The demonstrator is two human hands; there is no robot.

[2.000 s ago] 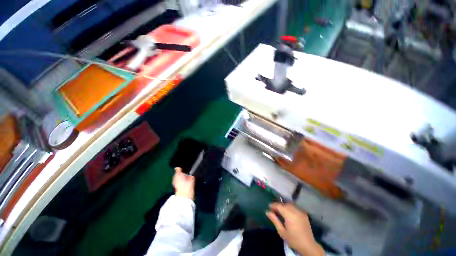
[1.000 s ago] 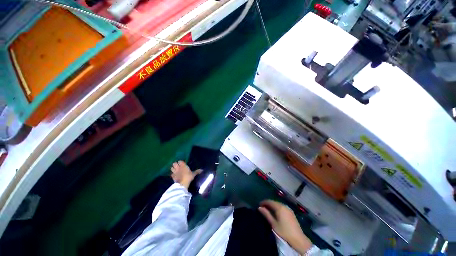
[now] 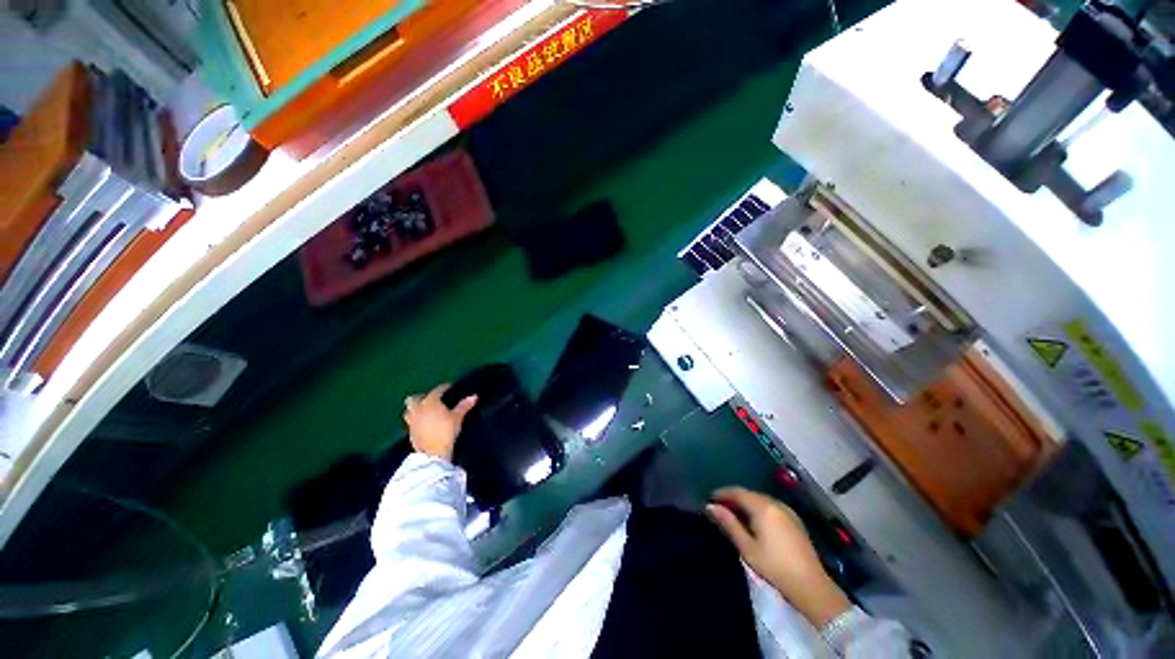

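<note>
A glossy black panel (image 3: 503,438) lies tilted before me, left of the press. My left hand (image 3: 436,422) is at its left edge, thumb against it and fingers spread; whether it grips is unclear. A second black panel (image 3: 593,373) lies just right of it on the green surface. My right hand (image 3: 773,538) is near the press's front edge, thumb and fingertips close together; I cannot tell if something thin is pinched there. The orange fixture (image 3: 954,431), with small dark holes, shows under the white press (image 3: 889,90), right of a clear guard (image 3: 850,290).
A red tray (image 3: 322,264) with dark items is at upper left, beside a dark flat piece (image 3: 576,241). A pale line bench (image 3: 296,213) curves along the left, with a tape roll (image 3: 219,151). The press's white base (image 3: 702,367) has red and green buttons. Small bits (image 3: 638,422) lie nearby.
The view has swung left, so the press sits farther right. My left hand has moved left from the second panel to another black panel. The blurred fixture and guard are now clear.
</note>
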